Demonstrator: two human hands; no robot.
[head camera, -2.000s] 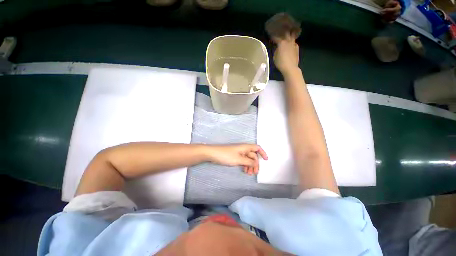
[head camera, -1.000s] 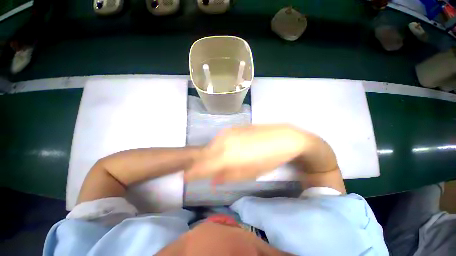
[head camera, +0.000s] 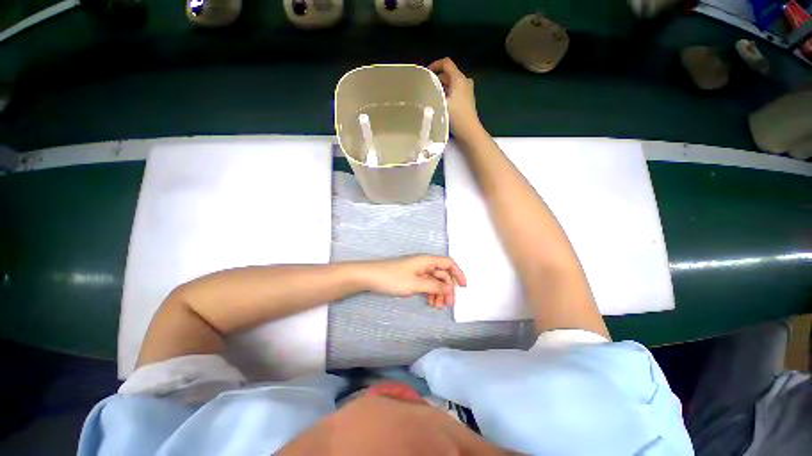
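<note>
The cream water tank (head camera: 401, 183) stands upright at the bench's far edge, open at the top, with clear water inside. Two thin white rods (head camera: 367, 135) stand in it. My right hand (head camera: 457, 93) is at the tank's right rim, its fingers partly behind the rim; whether they grip it is hard to tell. My left hand (head camera: 418, 278) rests over the grey ribbed sheet (head camera: 387, 233), fingers loosely curled and apart, holding nothing.
White foam pads lie left (head camera: 231, 205) and right (head camera: 596, 223) of the grey sheet. On the dark green belt (head camera: 223, 80) are several cream top units (head camera: 313, 9) at the top and a turned-over beige unit (head camera: 538, 42). A larger beige piece (head camera: 785, 125) is at the far right.
My right hand has let go of a beige unit on the belt, swept back over my left hand, then reached out to the tank's right rim. The tank stands farther left than at first.
</note>
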